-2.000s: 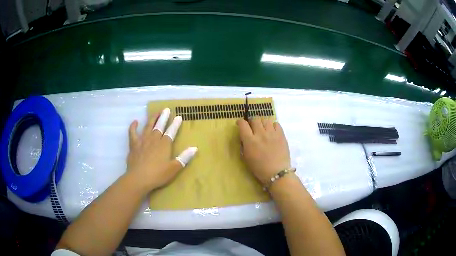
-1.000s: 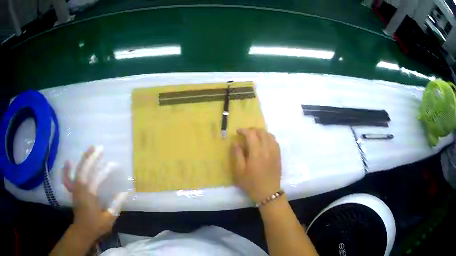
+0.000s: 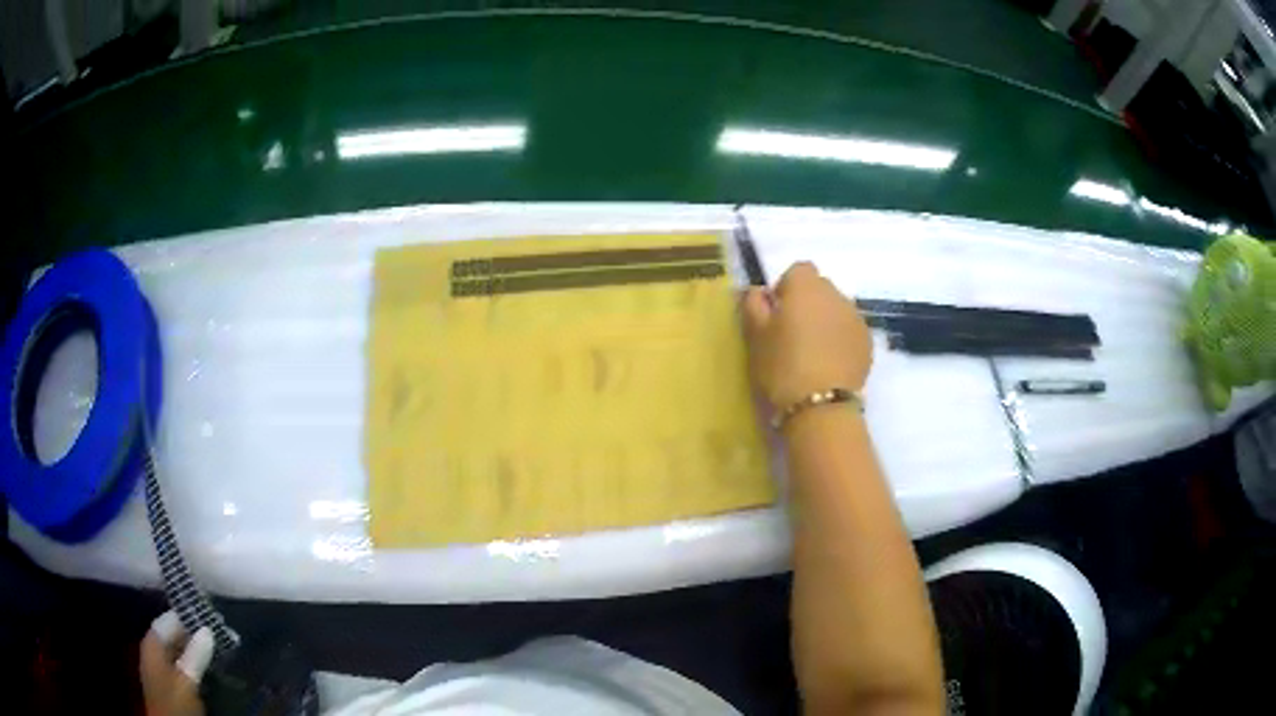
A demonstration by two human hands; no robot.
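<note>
The yellow backing sheet [image 3: 560, 406] lies on the white padded bench, with black adhesive strips [image 3: 588, 270] in a double row along its far edge. My right hand [image 3: 816, 343] is at the sheet's right edge, closed around a slim dark tool [image 3: 749, 252], likely the tweezers, pointing away from me. The blue tape reel [image 3: 126, 406] stands at the left. An adhesive strip [image 3: 171, 546] runs from it down to my left hand [image 3: 179, 663], whose white-cotted fingertips pinch its end at the bottom left. The rest of my left hand is cut off or hidden.
A pile of black strips [image 3: 994, 330] lies at the right, with a small black bar [image 3: 1062, 386] below it. A light green mesh object [image 3: 1237, 322] is at the far right. The glossy green surface [image 3: 630, 105] runs behind the bench. A white-rimmed round black object [image 3: 1064, 602] is bottom right.
My left hand has left the sheet, moved to the bottom left and taken the reel's strip. My right hand has picked up the dark tool and moved it right, off the black rows.
</note>
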